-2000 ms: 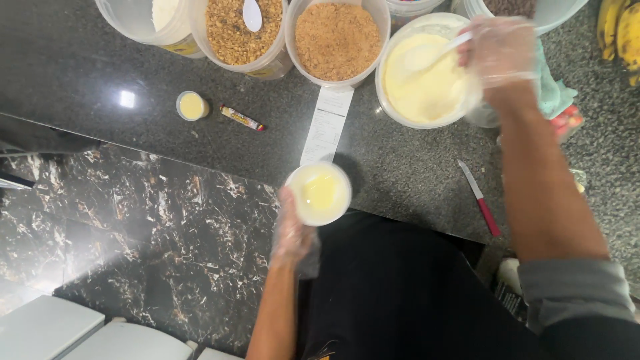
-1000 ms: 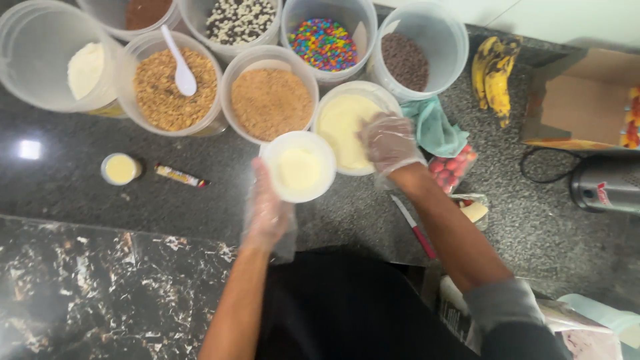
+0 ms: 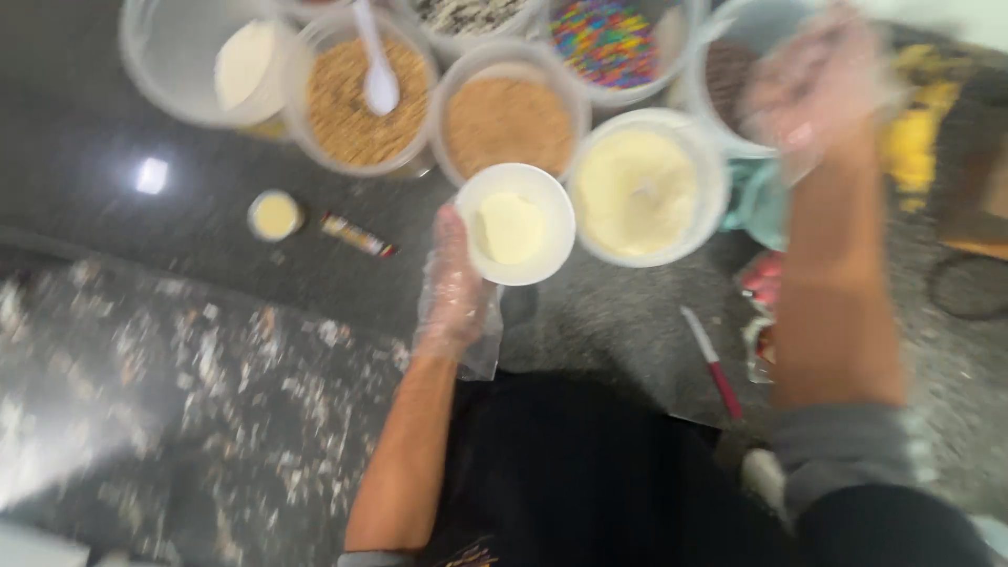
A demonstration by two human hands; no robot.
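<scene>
My left hand (image 3: 457,287), in a clear plastic glove, holds a white cup (image 3: 516,224) with pale yellow cream in it. Just right of the cup stands a tub of pale yellow cream (image 3: 638,189). My right hand (image 3: 815,87), also gloved and blurred by motion, is over the tub of dark chocolate sprinkles (image 3: 728,75) at the upper right; whether it holds anything cannot be told. Behind the cup is a tub of light brown crumbs (image 3: 510,122). A tub of chopped nuts (image 3: 354,110) with a white plastic spoon (image 3: 381,83) in it stands to its left.
Rainbow sprinkles (image 3: 605,43) and white powder (image 3: 250,67) fill other tubs. A small cup (image 3: 275,216) and a wrapped stick (image 3: 358,235) lie left. At right are a red-handled knife (image 3: 713,362), a teal cloth (image 3: 756,201), a bag of red items (image 3: 762,279) and bananas (image 3: 913,138).
My right hand has moved from the cream tub to over the chocolate sprinkles tub. It held a white utensil in the cream two seconds ago. My left hand still holds the cup.
</scene>
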